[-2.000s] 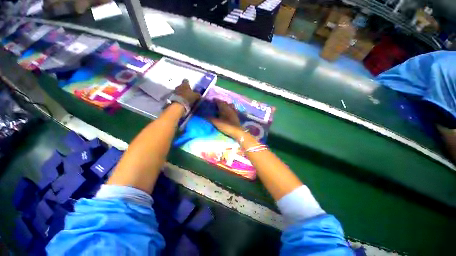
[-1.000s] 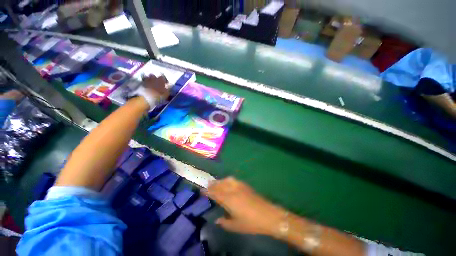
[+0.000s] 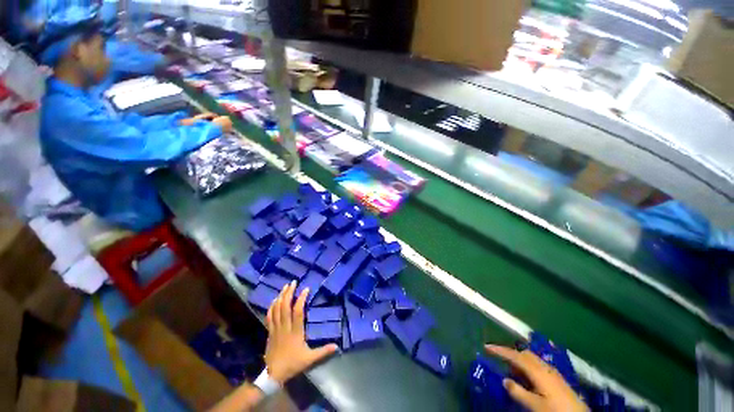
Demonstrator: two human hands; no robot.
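Many small dark blue cartons (image 3: 330, 257) lie heaped loose on the dark green bench. My left hand (image 3: 291, 336) is at the heap's near left edge, fingers spread, with nothing held in it. My right hand (image 3: 538, 382) is at the lower right, thumb and fingers apart, over a second group of blue cartons (image 3: 487, 385); whether it touches one is unclear. A bright printed cover (image 3: 378, 183) with an open retail box (image 3: 341, 150) beside it lies on the green conveyor belt (image 3: 515, 265) beyond the heap.
A person in a blue smock (image 3: 105, 145) works at the left beside shiny plastic bags (image 3: 219, 163). A red stool (image 3: 145, 261) and an open brown carton (image 3: 173, 326) stand on the floor. An overhead shelf (image 3: 483, 80) crosses the top. A blue sleeve (image 3: 684, 224) shows opposite.
The view has swung left and back. My left hand has left the open box and come to the carton heap. My right hand is now over the cartons at the lower right.
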